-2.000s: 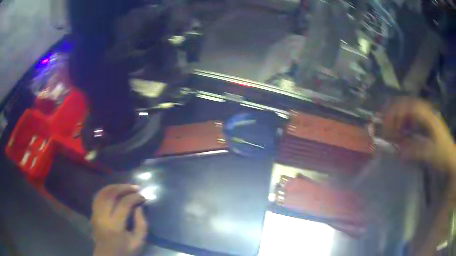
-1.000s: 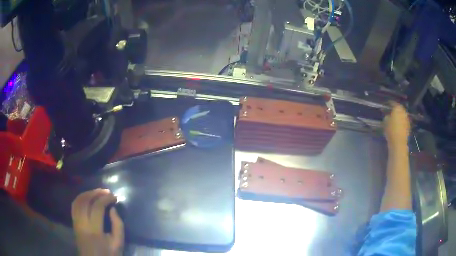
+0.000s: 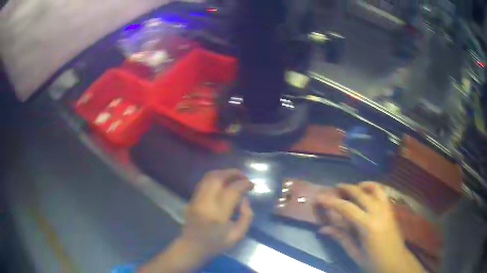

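The frame is blurred. My right hand (image 3: 363, 221) grips the right part of a reddish-brown carrier plate (image 3: 299, 198), with its fingers over the plate. The plate is over the black work pad (image 3: 272, 221), and its left end with bright studs points at the light spot under the microscope (image 3: 261, 69). My left hand (image 3: 219, 210) is at the pad's left side, its fingers curled beside the light spot. Whether the left fingertips hold something small cannot be made out.
Two red bins (image 3: 192, 98) with shiny small parts stand left of the microscope, a clear plastic bag (image 3: 152, 48) behind them. A plate (image 3: 320, 139) and a blue round dish (image 3: 368, 144) lie behind the pad. A plate stack (image 3: 427, 170) and loose plates (image 3: 419, 229) are at right.
The view has swung left. My right hand has come from the rail at far right to the pad and now holds a carrier plate there. My left hand stays by the light spot.
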